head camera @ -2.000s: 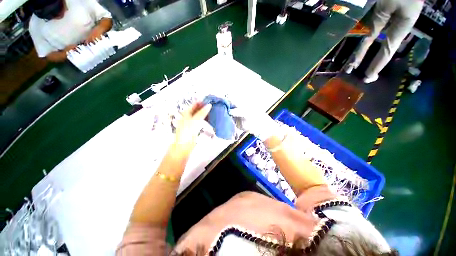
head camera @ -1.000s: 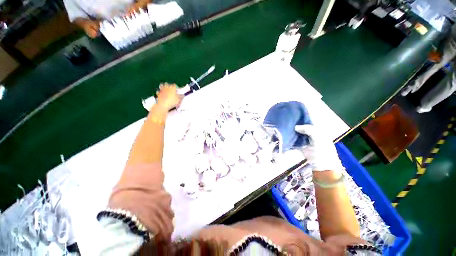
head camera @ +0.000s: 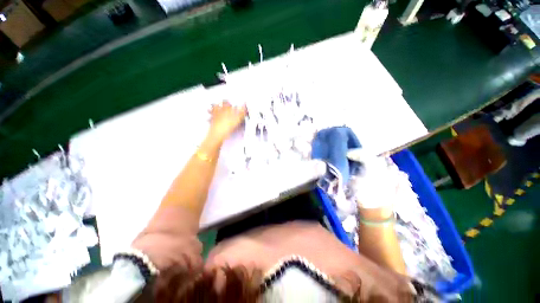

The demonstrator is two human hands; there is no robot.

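Note:
A heap of small white corded parts [head camera: 269, 127] lies on the white bench sheets [head camera: 148, 160]. My left hand [head camera: 227, 118] is bare and rests at the heap's left edge, blurred; I cannot tell whether it holds a part. My right hand [head camera: 370, 177], in a white glove, holds a dark blue cloth [head camera: 334, 148] at the bench's front edge. White corded parts hang beside the cloth under that hand.
A blue bin [head camera: 423, 201] full of white corded parts stands below the right bench edge. Another heap of parts [head camera: 41, 207] lies at the far left. A white bottle [head camera: 373, 23] stands at the back right. A brown stool [head camera: 473, 155] is at the right.
My left hand has moved from the bench's far edge back toward me, to the heap's left side. My right hand with the cloth has moved slightly toward me, nearer the bin.

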